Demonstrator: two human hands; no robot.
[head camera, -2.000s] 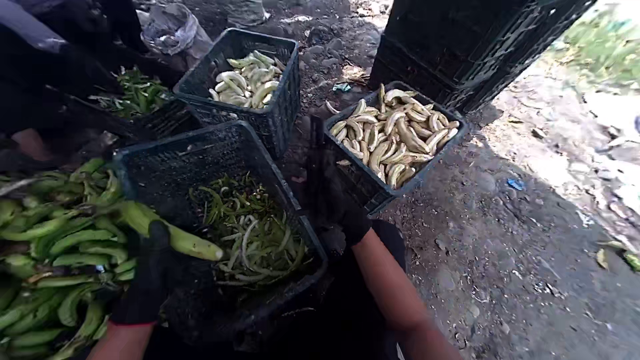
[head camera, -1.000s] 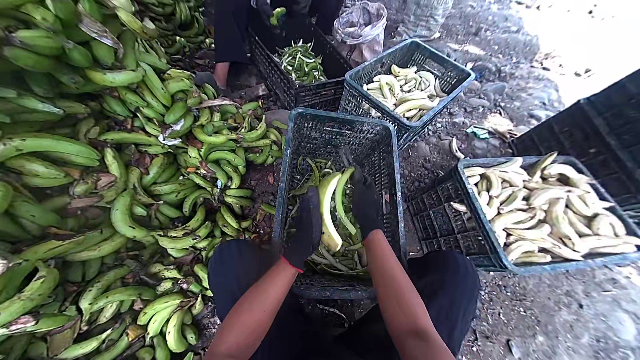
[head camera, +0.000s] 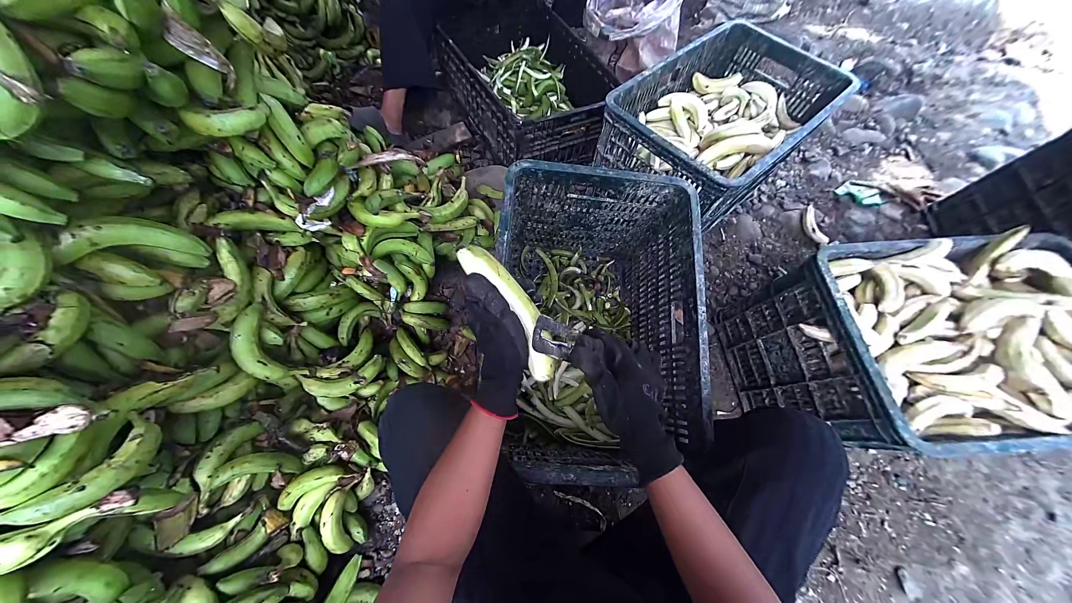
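Note:
My left hand, in a black glove, is closed around a partly peeled green plantain, tilted over a dark plastic crate. My right hand, also gloved, grips a small peeler-like tool whose metal head rests against the plantain's lower end. Below both hands, green peel strips lie in the crate, which stands between my knees. The tool's handle is mostly hidden by my right hand.
A large heap of green plantains lies on the left. Peeled plantains fill a crate on the right and partly fill another behind. A crate of peels stands near a person's leg.
A second ago both hands were around the plantain and a peel strip over the crate; now the tool's head is against the plantain. The view has swung left since two seconds ago.

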